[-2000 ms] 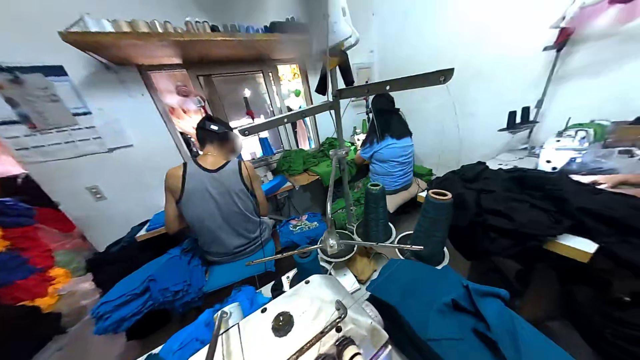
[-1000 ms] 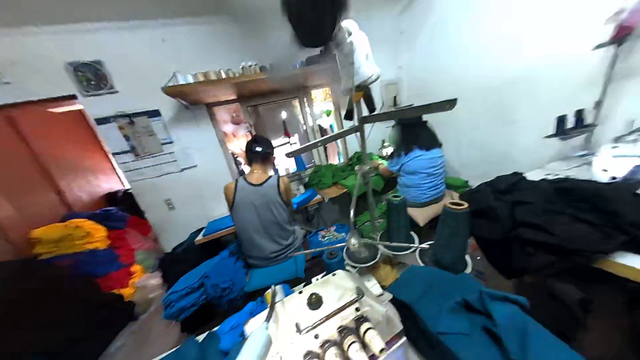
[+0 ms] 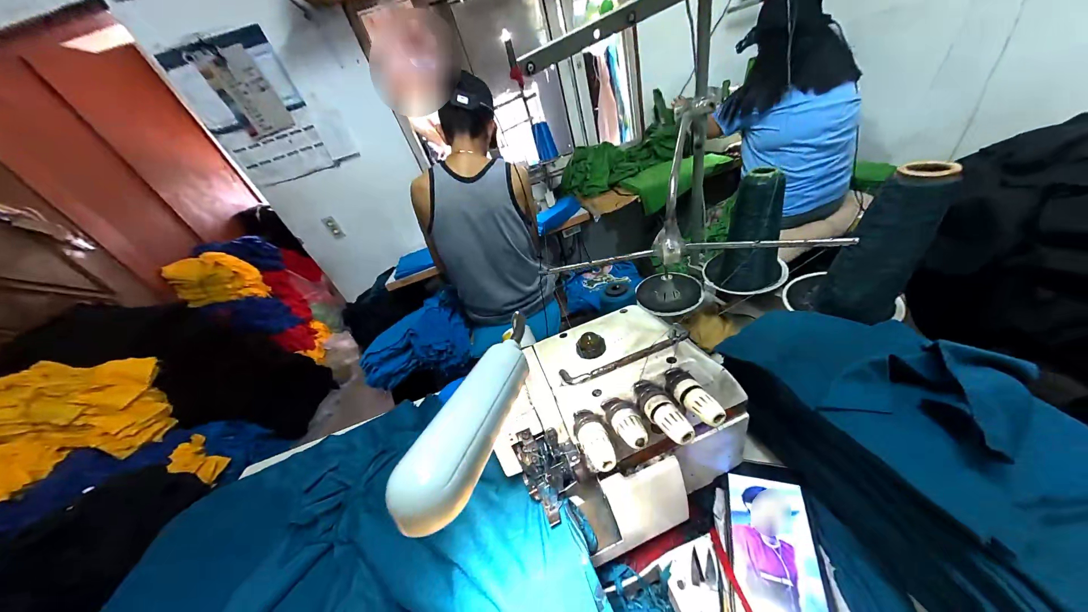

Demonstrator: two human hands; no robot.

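Neither of my hands shows in the head view. An overlock sewing machine (image 3: 625, 374) with several tension dials stands at the middle. Teal fabric (image 3: 340, 510) lies on its left and runs up to the presser foot (image 3: 548, 467), lit from above by a pale lamp (image 3: 459, 442). More teal fabric (image 3: 918, 408) is heaped on the right. Behind the machine, dark green thread cones (image 3: 888, 242) stand on a thread stand. A phone (image 3: 775, 544) with a lit screen lies at the machine's front right, beside a tray holding teal scraps and small tools.
Two people sit with their backs to me, one in a grey tank top (image 3: 484, 238), one in a blue shirt (image 3: 799, 144). Yellow folded cloth (image 3: 81, 416) and other coloured piles lie at the left. Black fabric (image 3: 1011, 263) is heaped at the right. The metal thread-stand pole (image 3: 699, 144) rises behind the machine.
The view has swung down and to the left, bringing the machine's front, the lamp, the phone and the fabric at the presser foot into sight. Nothing else has plainly moved.
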